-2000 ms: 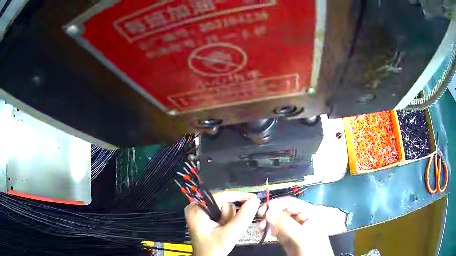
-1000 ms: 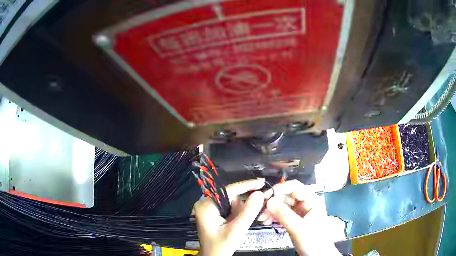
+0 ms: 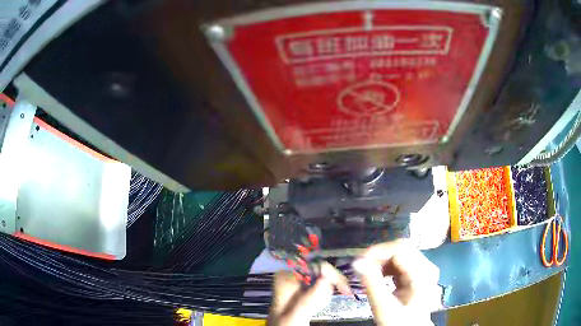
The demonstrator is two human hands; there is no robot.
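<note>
My left hand (image 3: pixel 298 296), at the bottom centre, is closed around a handful of black cable leads (image 3: pixel 311 262) with red sleeves (image 3: pixel 306 249) near their ends. The ends are blurred and point up toward the press. My right hand (image 3: pixel 404 280) is just to its right, with its thumb and forefinger close to a thin dark lead end between the hands; whether it holds it cannot be told. The crimping press (image 3: pixel 159 95) with its red plate (image 3: pixel 363 83) hangs over the dark die block (image 3: pixel 357 219) beyond my hands.
A mass of black cable strands (image 3: pixel 127 280) lies at left, below a pale metal guard (image 3: pixel 70 191). At right are a red sleeve box (image 3: pixel 482 202), a black sleeve box (image 3: pixel 531 196) and orange-handled scissors (image 3: pixel 555 240). Something yellow (image 3: pixel 232 319) shows at the bottom edge.
The view has shifted, so the red plate sits further right. The hands have moved a little apart and right, and the lead ends in my left hand have swung and blurred.
</note>
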